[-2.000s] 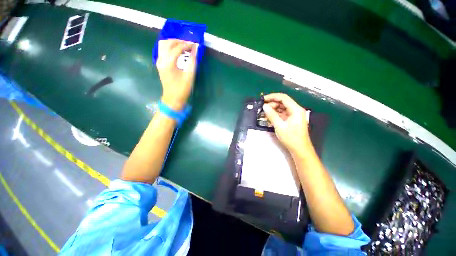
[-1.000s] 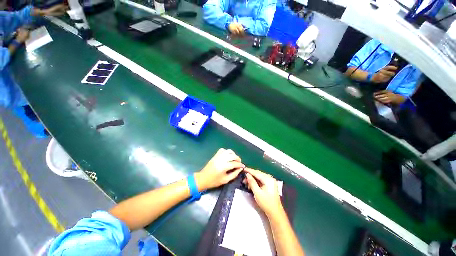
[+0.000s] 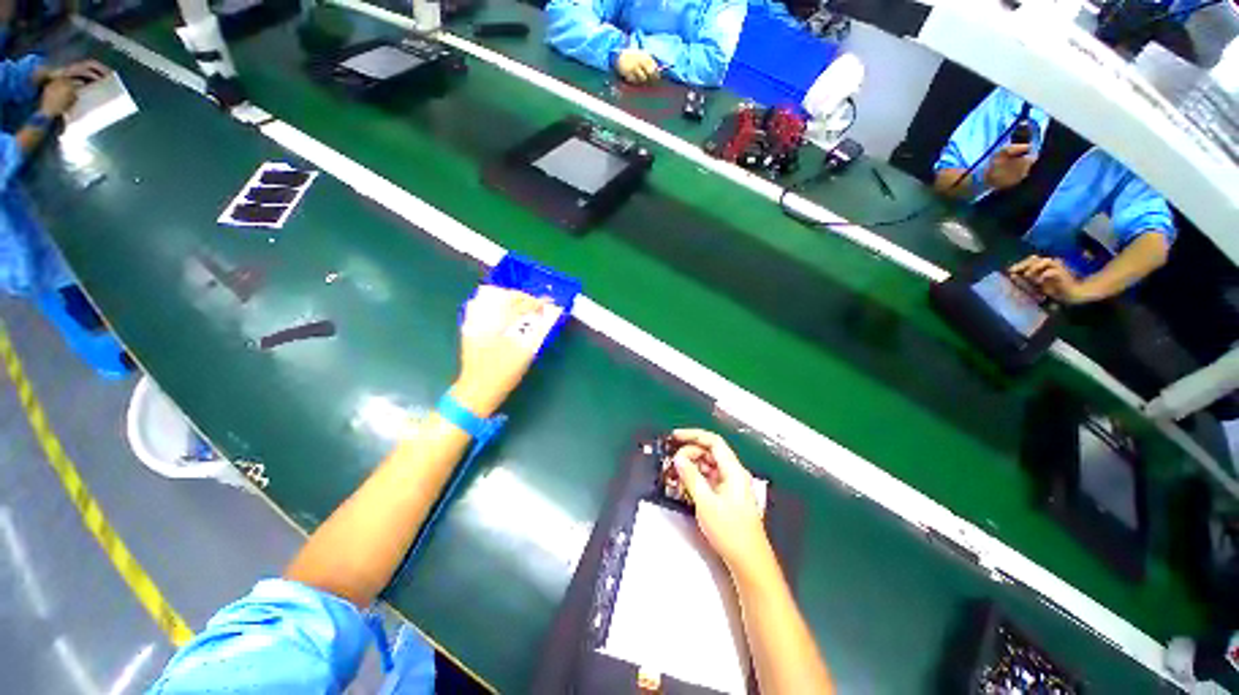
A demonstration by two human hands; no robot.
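Note:
A tablet unit [image 3: 669,591] with a large silver-white panel lies on its black carrier tray [image 3: 573,638] in front of me, cut off by the lower edge. My right hand [image 3: 716,492] is at the unit's top end, fingertips bent together over the circuitry; whether they pinch a small part cannot be told. My left hand [image 3: 497,340], with a blue strap on its wrist, reaches into the blue parts bin [image 3: 550,283] and covers much of it. White pieces show at its fingertips; I cannot tell if it grips one.
The black parts tray [image 3: 1012,665] is at the lower right. Beyond the white rail, the green conveyor belt [image 3: 761,319] carries several units. A dark strip [image 3: 296,334] and a white sheet with dark rectangles [image 3: 269,196] lie at left. People work at left and across the belt.
My left hand has left the unit's top end and moved up and left to the blue bin. My right hand stays at the top end. A person's hand across the belt now touches a unit.

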